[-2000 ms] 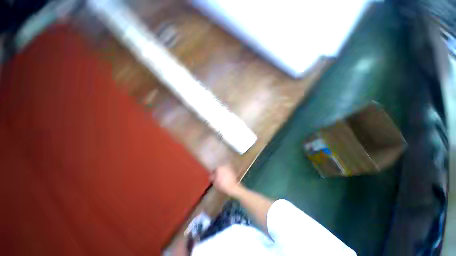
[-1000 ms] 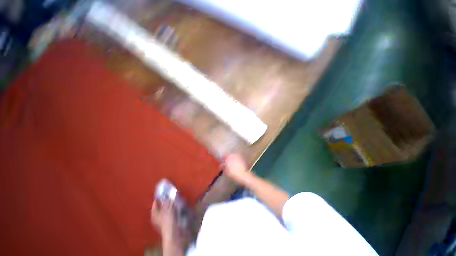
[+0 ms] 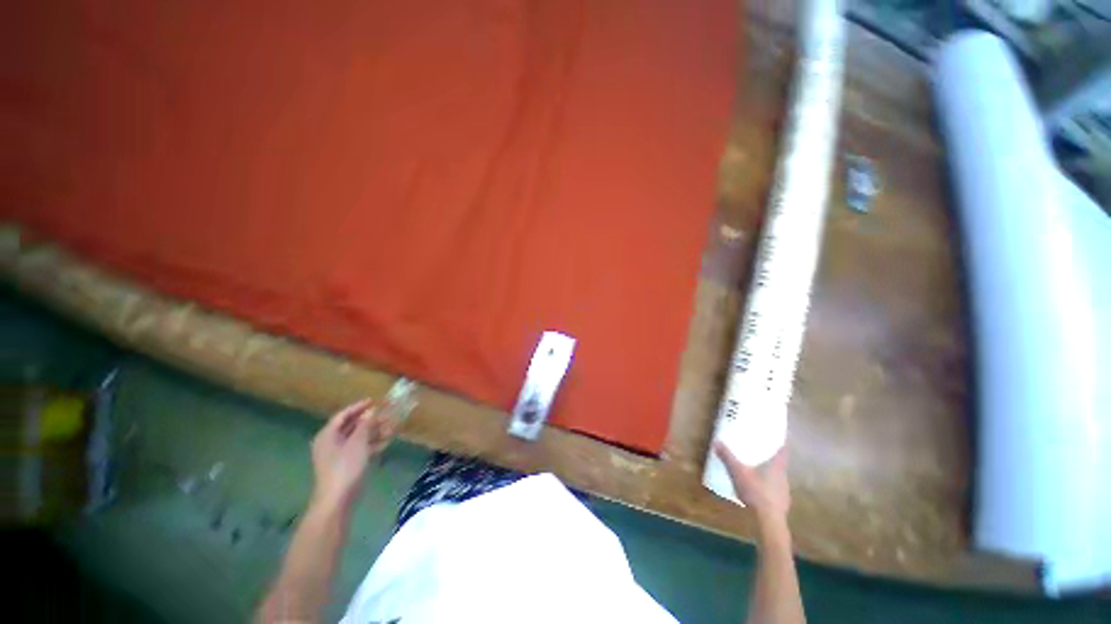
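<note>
Orange-red fabric (image 3: pixel 487 207) lies flat on the brown wooden table (image 3: pixel 865 451), its near edge running along the table edge. A small white-silver metal piece (image 3: pixel 542 384) lies on the fabric's near right corner area. My right hand (image 3: pixel 761 478) grips the near end of the long white printed roll (image 3: pixel 780 268), which lies beside the fabric's right edge. My left hand (image 3: pixel 345 451) is at the table's near edge, fingers bent close together beside a small pale, blurred thing (image 3: pixel 400 400); I cannot tell whether it holds it.
A thick white roll (image 3: pixel 1011 305) lies at the far right of the table. A small grey metal piece (image 3: pixel 860 183) is between the two rolls. Blurred things stand on the green floor (image 3: pixel 219 451) at lower left.
The view has turned. My right hand has gone from the fabric corner to the printed roll's end. The white-silver metal piece now lies on the fabric, and my left hand is away from it.
</note>
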